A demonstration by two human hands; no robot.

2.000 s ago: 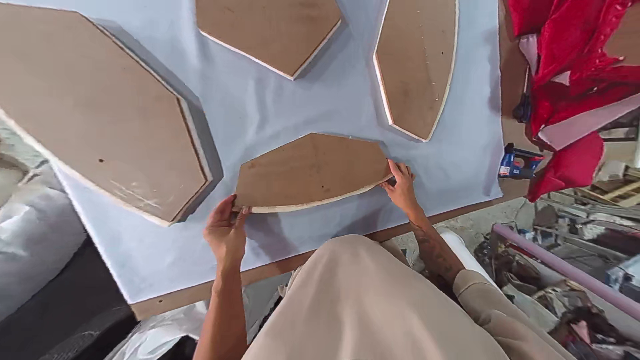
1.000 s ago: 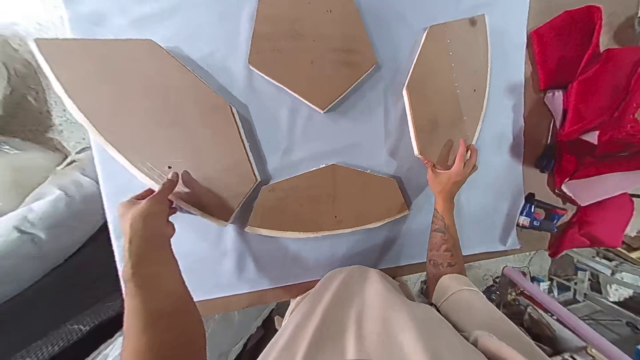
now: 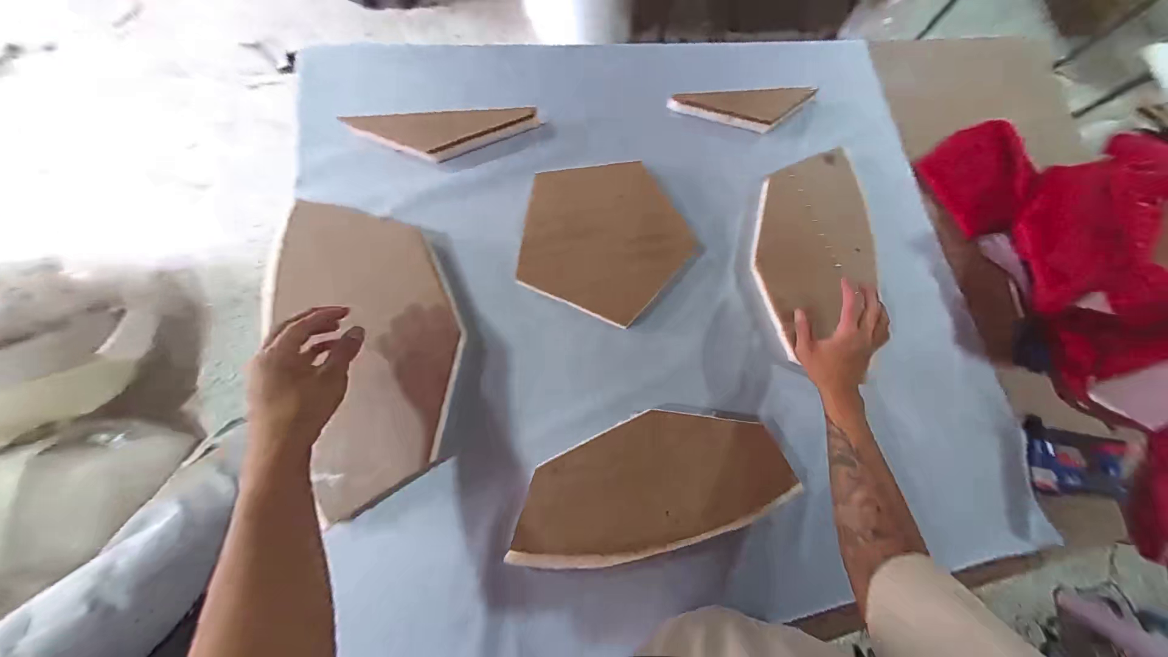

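Light-blue fabric (image 3: pixel 602 374) covers a table. Foam-edged brown board panels lie on it: a large one (image 3: pixel 365 265) at the left, a pentagonal one (image 3: pixel 607 239) in the middle, a curved-edge one (image 3: pixel 652 488) near me, and a narrow one (image 3: pixel 812 228) at the right. Two small triangular panels, left (image 3: pixel 438 130) and right (image 3: pixel 744 105), lie at the far edge. My left hand (image 3: pixel 306 370) hovers over the left panel's outer side, fingers apart and holding nothing. With fingers spread, my right hand (image 3: pixel 844 338) rests on the near end of the right panel.
Red fabric pieces (image 3: pixel 1077 210) lie on the brown table surface (image 3: pixel 976 100) at the right. A blue and red tool or container (image 3: pixel 1072 461), not clear which, sits near the cloth's right edge. White bags or wrapped material (image 3: pixel 119 547) stand at the lower left.
The left panel has turned more upright and lies farther from the near curved panel, which it nearly touched one second ago. My left hand has come off it. The view has shifted to show the far edge.
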